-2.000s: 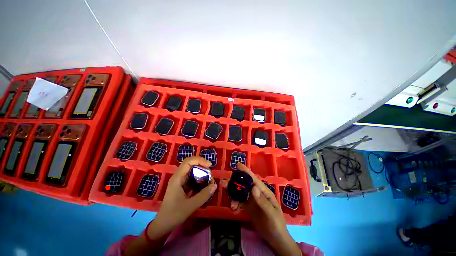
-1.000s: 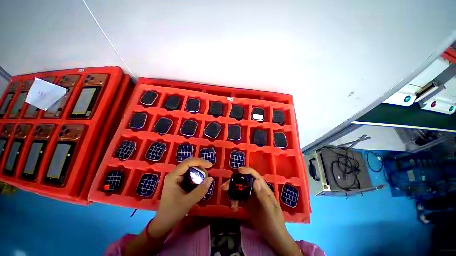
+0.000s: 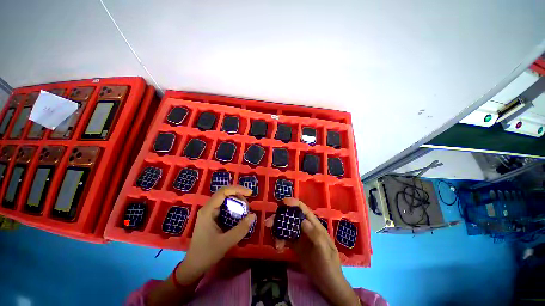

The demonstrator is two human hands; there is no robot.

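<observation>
My left hand [image 3: 215,230] holds a smartwatch unit [image 3: 234,210] with a bright white block on its dark face. My right hand [image 3: 313,236] holds a second smartwatch unit [image 3: 288,223] that shows a pale grid on black. Both are held above the near rows of the red blister tray [image 3: 137,239]. The two far rows hold mostly dark units, one with a white block [image 3: 308,136]. The near rows hold units with grid screens [image 3: 176,221]. The near-left unit [image 3: 135,216] has a red mark. Two pockets at the right of the third row are empty. My hands hide some near pockets.
A red tray stack [image 3: 122,149] at left holds larger copper-and-black device assemblies [image 3: 72,191] and a white paper slip [image 3: 52,110]. A pale surface [image 3: 287,54] lies beyond. At right are a box with cables [image 3: 412,204], a blue crate [image 3: 499,209] and a green-topped bench [image 3: 484,141].
The right-hand unit's screen has changed from red marks on black to a pale grid. The left-hand unit has tilted, its white block clearer. A second-row unit's white block has gone dark.
</observation>
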